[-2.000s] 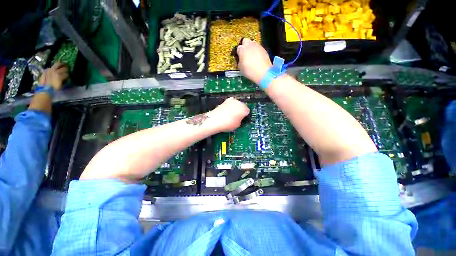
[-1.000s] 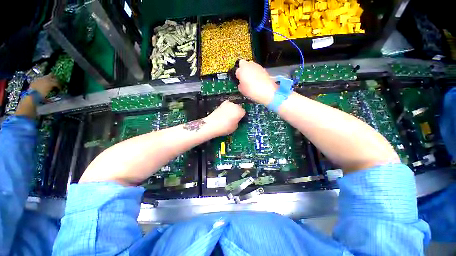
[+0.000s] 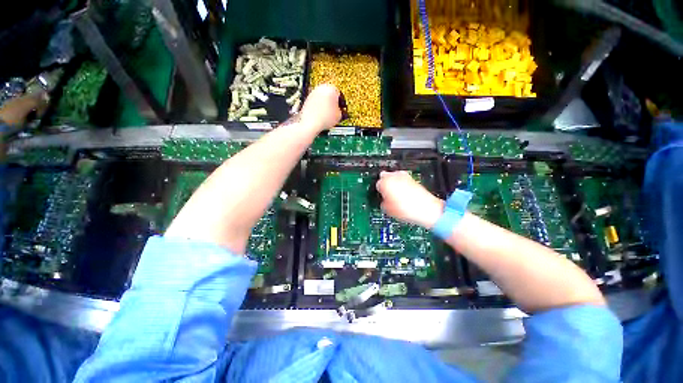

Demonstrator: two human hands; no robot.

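A green printed circuit board (image 3: 352, 217) lies in a black pallet (image 3: 320, 287) in front of me, with one yellow block at its left side. My left hand (image 3: 323, 107) is at the bin of small yellow-gold components (image 3: 361, 82), over its left part; its fingertips are hidden. My right hand (image 3: 404, 197), with a light blue wrist strap, is over the upper right part of the board, fingers bent together. Whether either hand holds a component cannot be seen.
Pale cylindrical components (image 3: 267, 75) fill the bin to the left. Yellow blocks (image 3: 475, 60) fill a large bin at right. More boards (image 3: 535, 209) lie on both sides. A neighbour's hand (image 3: 26, 101) is at far left and a blue sleeve at far right. Latches (image 3: 359, 293) lie at the near pallet edge.
My right hand has moved from the yellow-gold bin down to the board. My left hand has moved from the board up to that bin. The view has shifted a little.
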